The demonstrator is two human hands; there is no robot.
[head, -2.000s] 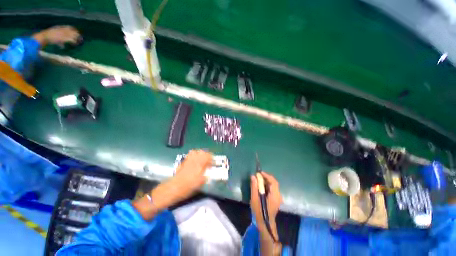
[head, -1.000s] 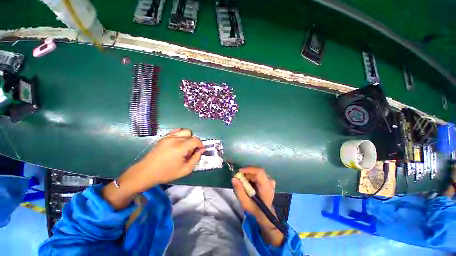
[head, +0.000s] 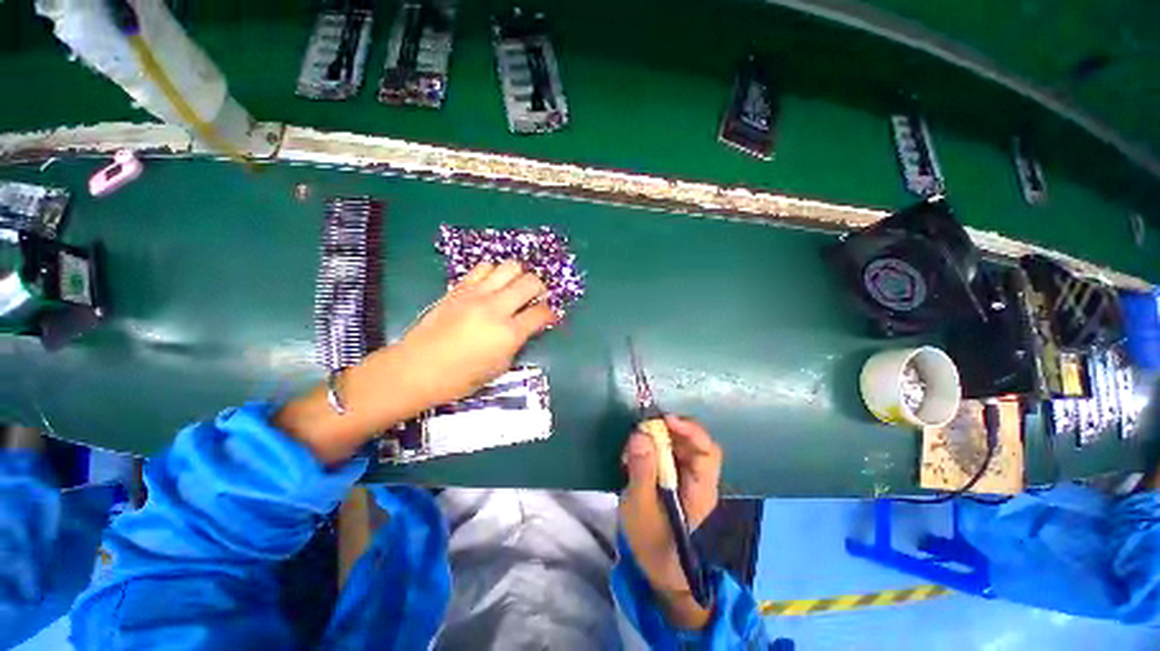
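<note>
My left hand (head: 477,324) reaches over the near edge of a heap of tiny purple-pink and silver components (head: 547,261); its fingertips touch the heap, and whether they pinch a piece cannot be told. A silver-white circuit board (head: 490,422) lies at the bench's near edge, partly under my left wrist. My right hand (head: 672,477) is shut on a soldering iron (head: 660,445) with a cream grip and black rear. The iron's metal tip points up and away, right of the board, touching nothing.
A ribbed column of small dark parts (head: 349,280) lies left of the heap. Boards (head: 529,76) lie beyond the whitish rail (head: 573,178). A round-grille fan (head: 901,274), white cup (head: 911,387) and tan block (head: 971,448) with a cord stand at right. A blue sleeve (head: 1069,547) shows far right.
My left hand has moved from the board up to the component heap, uncovering more of the board. The iron's tip has left the board's right edge and points forward. The view has shifted slightly.
</note>
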